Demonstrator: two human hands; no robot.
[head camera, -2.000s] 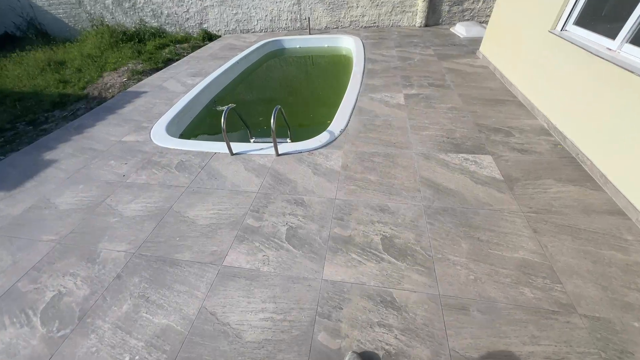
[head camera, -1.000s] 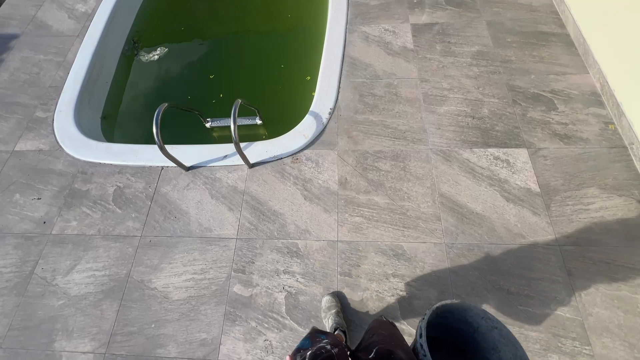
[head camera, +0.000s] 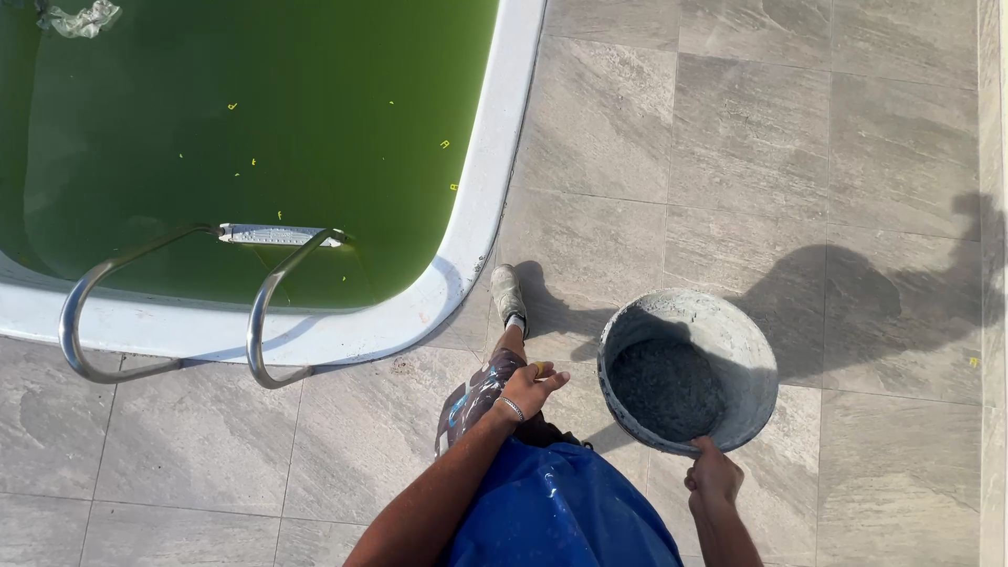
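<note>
My right hand (head camera: 715, 472) grips the near rim of a round, mortar-stained bucket (head camera: 748, 346). Dark grey wet mortar (head camera: 669, 390) lies in the bottom of it, partly in shadow. My left hand (head camera: 529, 390) is in front of my body, over my thigh, with its fingers partly spread and a yellow ring on one of them; a bracelet circles the wrist. Nothing shows in that hand. Below my arms a blue shirt (head camera: 551, 504) and patterned shorts (head camera: 480, 398) are in view, and one dusty shoe (head camera: 508, 291) rests on the tiles.
A white-rimmed pool (head camera: 480, 197) of green water fills the upper left. Its metal ladder handrails (head camera: 260, 323) arch over the edge, with a white step (head camera: 279, 235) between them. Grey stone-look floor tiles (head camera: 748, 126) surround it. A wall base (head camera: 991, 236) runs along the right edge.
The view has tilted down and moved towards the pool's corner. Both hands have come into view, and the bucket, only partly visible a second ago, now shows whole.
</note>
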